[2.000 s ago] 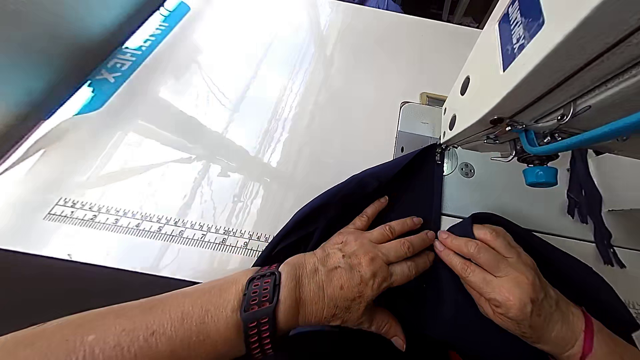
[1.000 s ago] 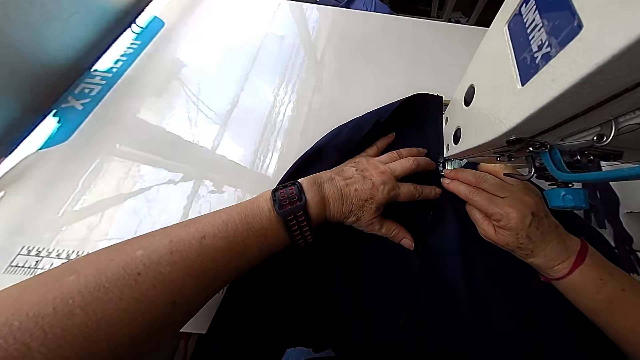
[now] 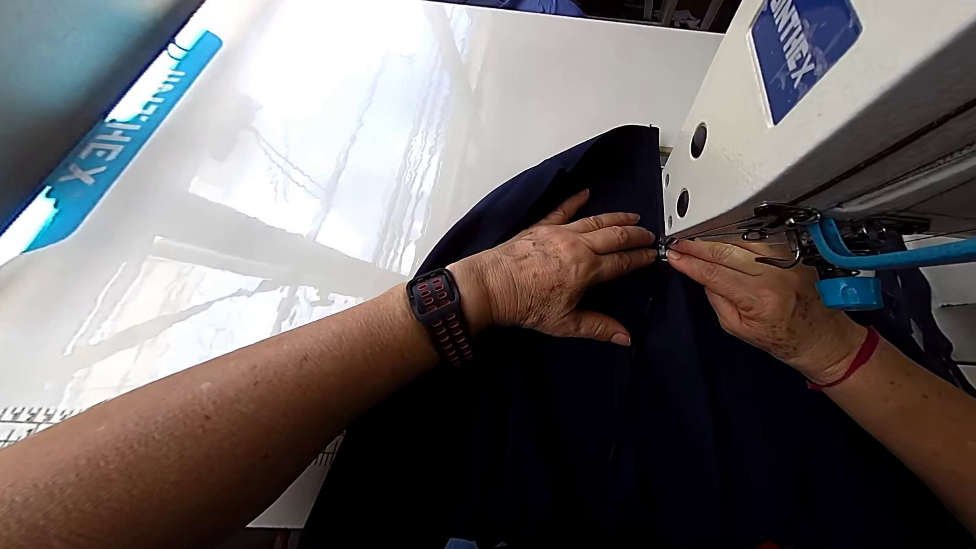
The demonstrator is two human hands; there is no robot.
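Observation:
Dark navy fabric (image 3: 564, 427) lies over the table and runs along the presser foot (image 3: 662, 248) of a white sewing machine (image 3: 770, 130). My left hand (image 3: 549, 278), below a wristband, rests flat on the fabric with fingers spread, its fingertips just left of the foot. My right hand (image 3: 770, 301) is on the other side, thumb and fingertips together at the fabric edge beside the foot; they pinch the fabric there. The needle itself cannot be made out. Part of the right hand's back lies below the machine head.
The white glossy table (image 3: 305, 191) carries a printed ruler scale (image 3: 30, 419) at the left, partly under my forearm. A blue plastic lever (image 3: 900, 255) and a blue knob (image 3: 850, 293) hang by the machine head. Dark strips (image 3: 919, 305) lie at the right.
The fabric has moved away from me past the presser foot; its far edge now reaches well beyond it. Both my hands have come up close to the foot. The view has shifted somewhat.

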